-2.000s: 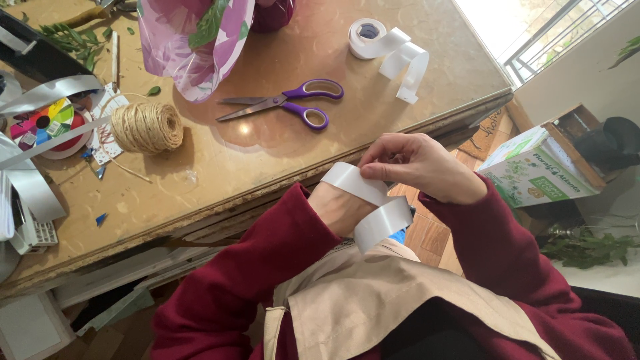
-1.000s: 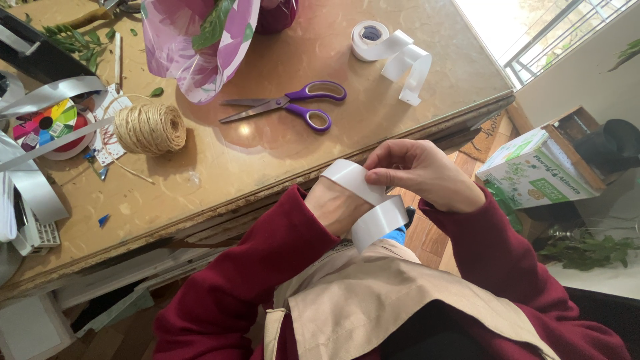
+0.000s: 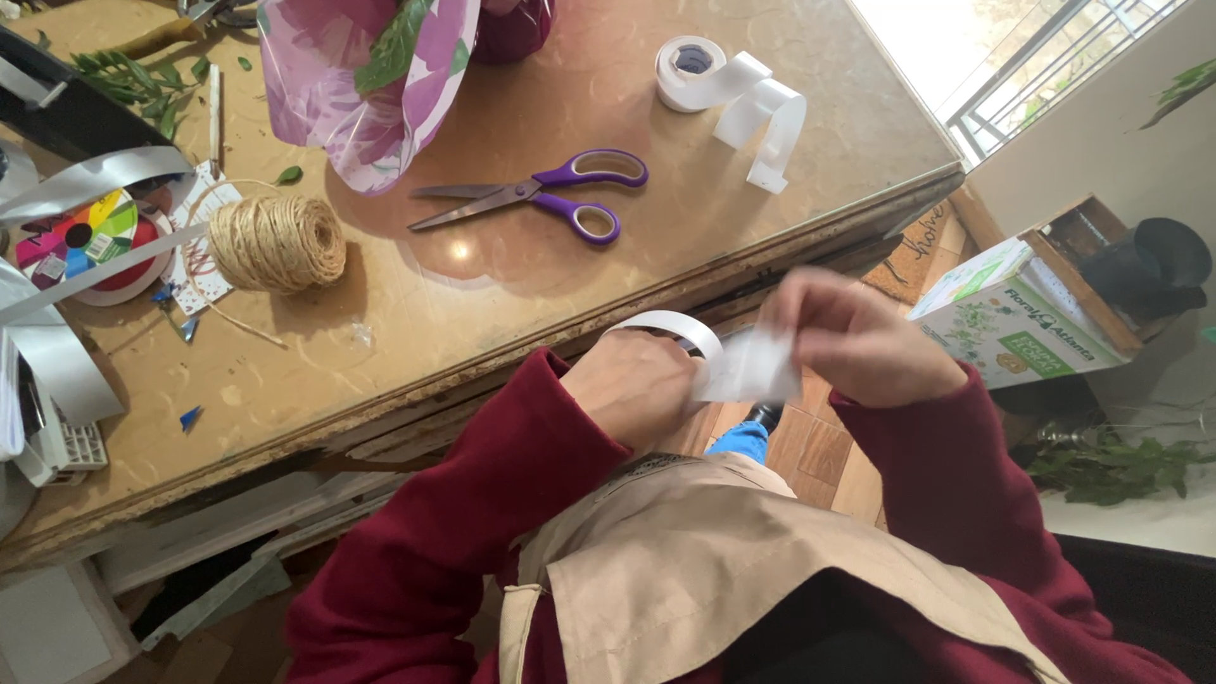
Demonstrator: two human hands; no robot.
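Note:
A looped length of white satin ribbon is held between my hands in front of the table edge. My left hand grips it at a pinch that its back hides. The fingers of my right hand, blurred, hold the ribbon's other part close to my left hand. Beyond them on the table lie scissors with purple handles, their blades a little apart. Farther back is a roll of white ribbon, its free end curling to the right.
A spool of jute twine stands on the table at left, beside a colourful ribbon reel and silvery ribbon. Pink floral wrapping is at the back. A printed carton stands on the right, past the table edge.
The ribbon lay wrapped in loops around my left hand; now one loop rises above it and a blurred part spans to my right hand. My left hand has turned, its back now showing.

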